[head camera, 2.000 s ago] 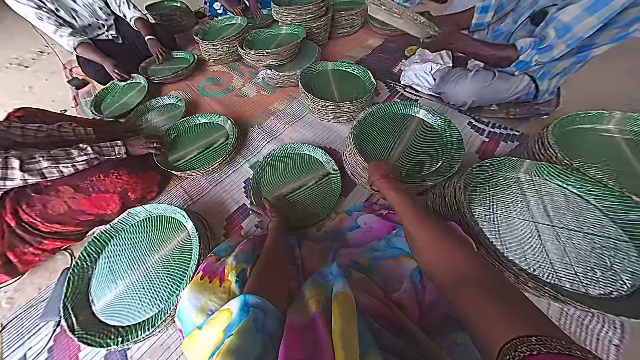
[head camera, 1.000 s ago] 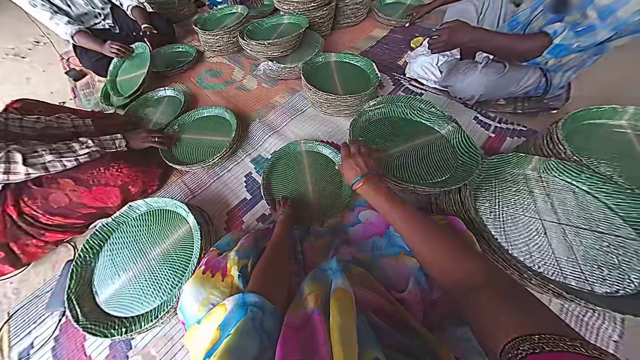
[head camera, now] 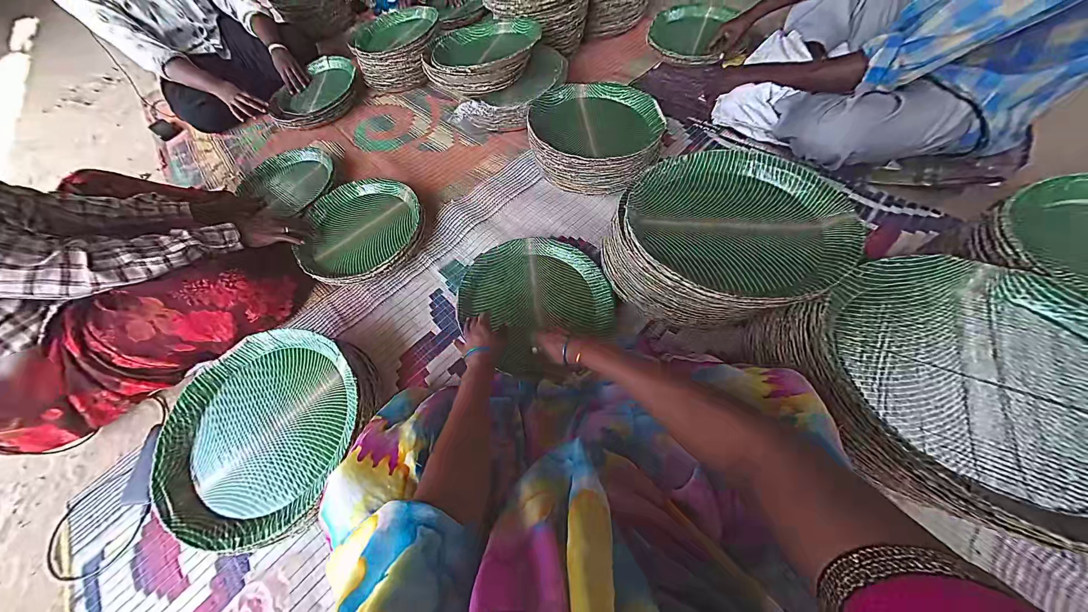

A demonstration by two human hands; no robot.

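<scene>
A round green plate with a raised rim [head camera: 535, 280] lies in front of my lap. My left hand [head camera: 483, 340] rests on its near left part, and my right hand [head camera: 561, 347] touches its near right part. Both hands are blurred, so whether the fingers grip the plate I cannot tell. Just beyond my right hand stands a tall stack of green plates [head camera: 739, 225]. To the left of my lap is another stack of green plates [head camera: 255, 425]; a wide stack [head camera: 960, 374] of them stands at my right.
Co-workers sit around the patterned mat [head camera: 399, 340]: a person in a checked sleeve [head camera: 110, 246] at left, one at the upper left [head camera: 246, 59], one in blue plaid [head camera: 960, 68] at upper right. More plate stacks [head camera: 595, 136] stand between us.
My right hand has moved from the stack at the right to the plate before my lap. The co-worker at upper left has lowered a raised plate onto another.
</scene>
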